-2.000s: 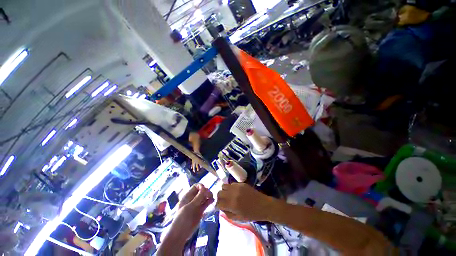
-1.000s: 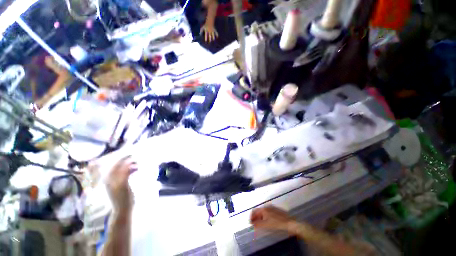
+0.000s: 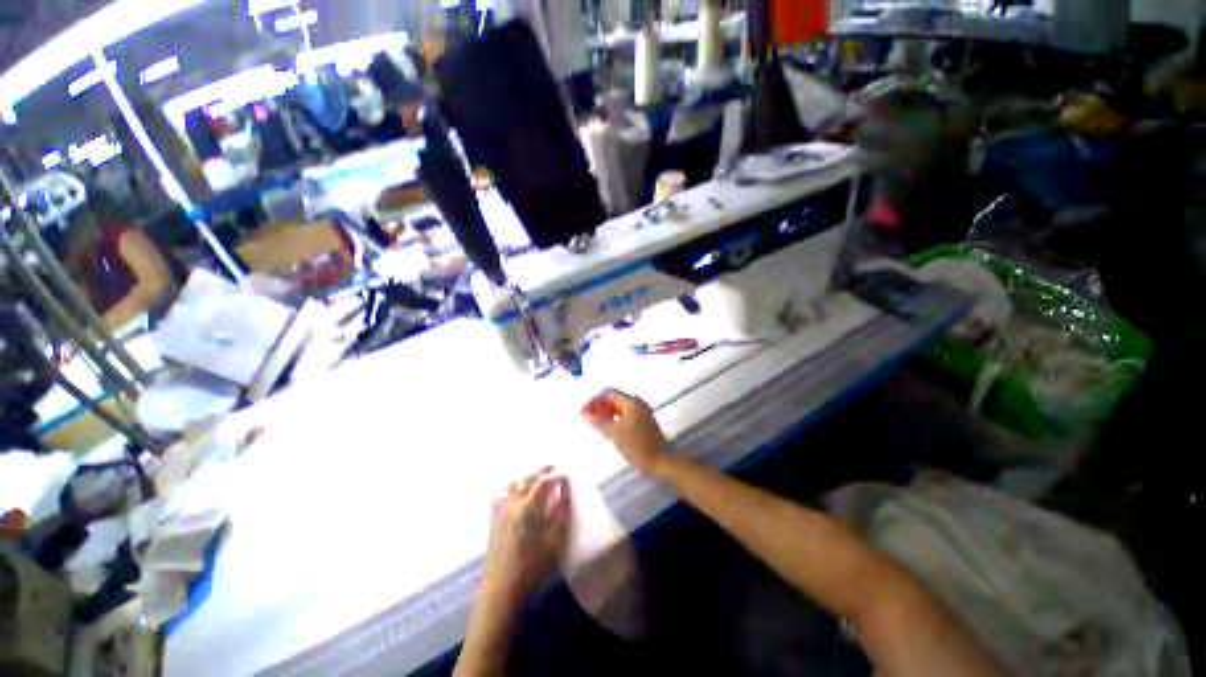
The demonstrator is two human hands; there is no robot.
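Note:
The white sewing machine with a blue stripe stands at the centre right. Its needle area is at the left end of the head. A pale cloth piece hangs over the table's front edge. My left hand lies at its upper end with the fingertips together on it. My right hand is just in front of the needle area, fingers curled; whether it holds thread is too small to tell. Red-handled snips lie under the machine arm. Glare hides cloth edges on the table.
The white table has a grey ruled front edge. A green basket stands right. A pale cloth heap is at the lower right. Scraps lie left. Thread cones stand behind. A person's arm shows at the far left.
The view has swung down from the workshop and cones to the table. My hands, together near the cones at first and then apart, are now close together in front of the needle area.

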